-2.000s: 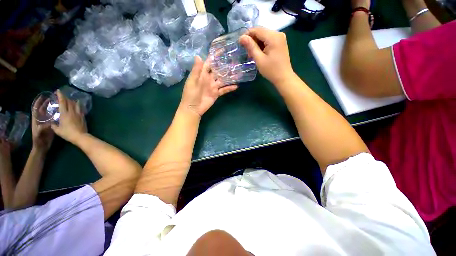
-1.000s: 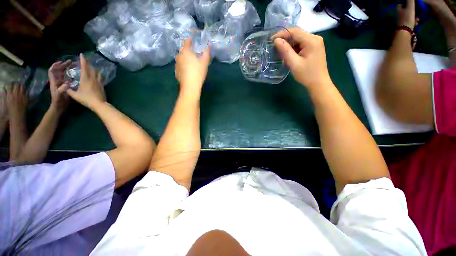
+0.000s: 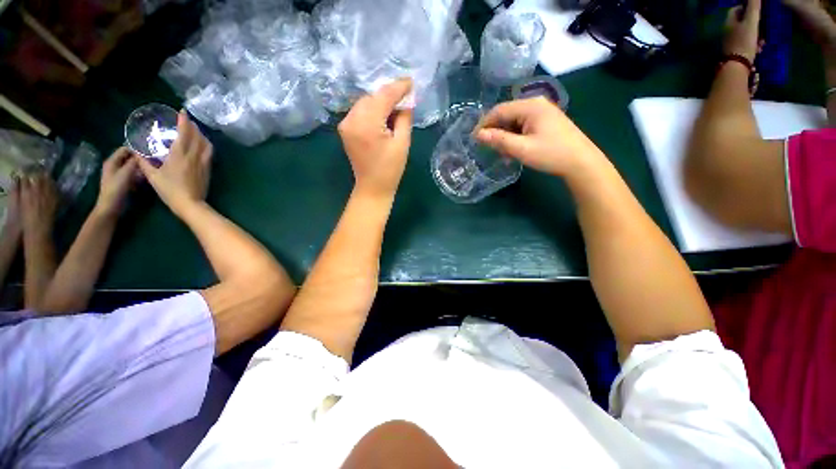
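A clear plastic cup [image 3: 463,169] is tilted over the bench in front of me, its ringed base toward me. My right hand [image 3: 532,133] pinches the cup's upper right rim between thumb and fingers. My left hand [image 3: 378,133] is closed at the near edge of the heap of bagged cups, its thumb and finger pinching whitish crinkled film [image 3: 390,55] that rises behind it. A ribbed clear cup [image 3: 511,50] stands behind my right hand. A dark part with a clear edge [image 3: 541,92] lies just beyond that hand.
Bagged cups [image 3: 257,78] are heaped at the far left. A neighbour's hands [image 3: 179,165] hold another clear cup at the left. A white pad [image 3: 660,156] lies at the right under another person's arm. Black parts [image 3: 619,27] and a white sheet [image 3: 573,46] are at the far side.
My left hand has closed on film, which now stands up from the heap. The cup in my right hand has moved lower. The dark part now shows behind that hand.
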